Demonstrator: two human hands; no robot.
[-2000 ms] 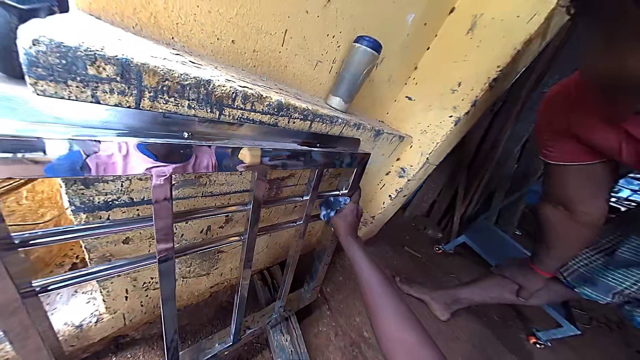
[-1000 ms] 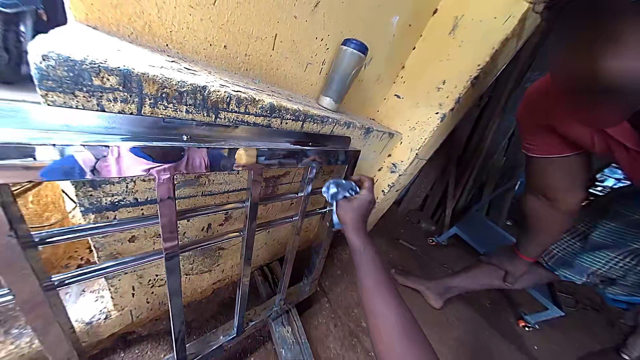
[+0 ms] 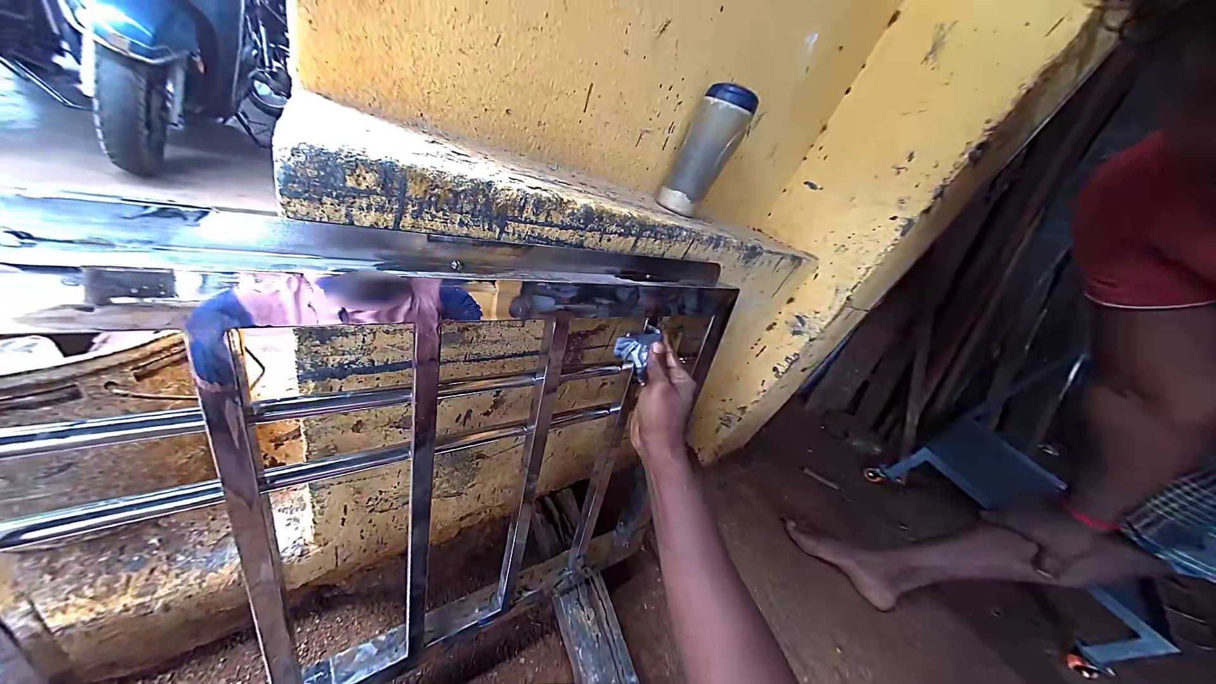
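A polished metal frame of square tubes and round bars (image 3: pixel 423 475) leans against a low yellow wall ledge. My right hand (image 3: pixel 663 399) grips a crumpled grey-blue cloth (image 3: pixel 635 350) against an upright near the frame's right end, just below the top rail. The arm reaches up from the bottom of the view. The shiny top rail (image 3: pixel 494 302) mirrors pink and blue clothing. My left hand is not seen directly.
A bottle with a blue cap (image 3: pixel 708 147) stands on the ledge (image 3: pixel 456 190). A wooden piece (image 3: pixel 591 627) lies under the frame. At right, a person in red (image 3: pixel 1154 228) is beside a low wheeled metal stand (image 3: pixel 988 461). A scooter (image 3: pixel 133 85) stands at upper left.
The view has swung left, bringing the scooter more into sight. My right hand stays on the cloth near the frame's right end, having shifted slightly along it.
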